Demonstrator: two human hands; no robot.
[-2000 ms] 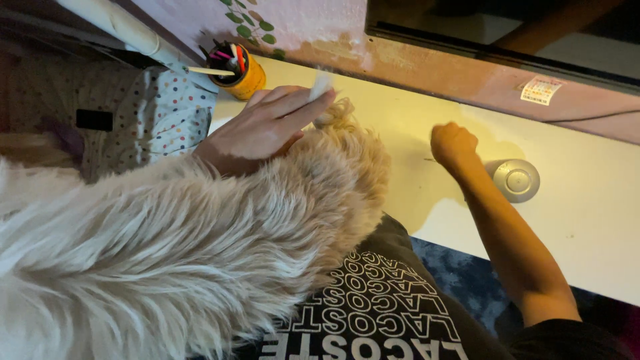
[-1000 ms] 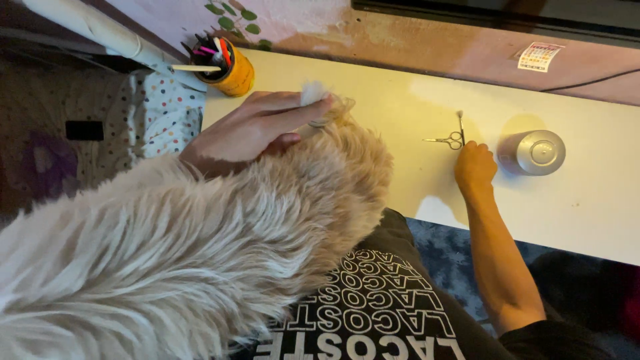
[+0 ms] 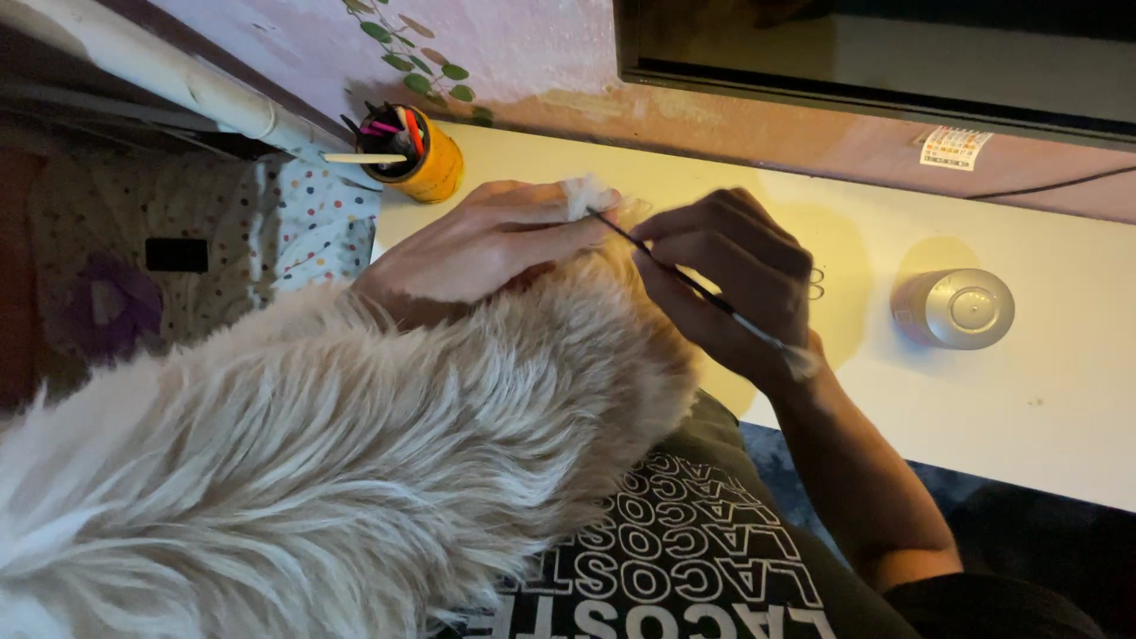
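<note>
A long-haired, cream-coloured dog (image 3: 426, 444) lies across my lap, its head end toward the table. My left hand (image 3: 497, 235) rests over it and pinches a tuft of white material (image 3: 586, 195), maybe fur or cotton, between its fingers. In my right hand (image 3: 732, 275) is a thin dark stick (image 3: 692, 284) with a white, fluffy tip near my wrist; its other end meets the white tuft. Beside my right hand, on the table, the finger loops of small scissors (image 3: 816, 284) show; my hand hides the rest of them.
A silver can (image 3: 967, 309) stands on the white table (image 3: 1003, 399) at the right. An orange cup (image 3: 439, 164) holds pens and scissors at the back left. A monitor (image 3: 852, 80) hangs above. A dark phone-like object (image 3: 177, 255) lies on dotted cloth (image 3: 319, 213).
My right hand has picked up the thin stick, which lay by the scissors, and has moved left to my left hand. My left hand still holds the white tuft.
</note>
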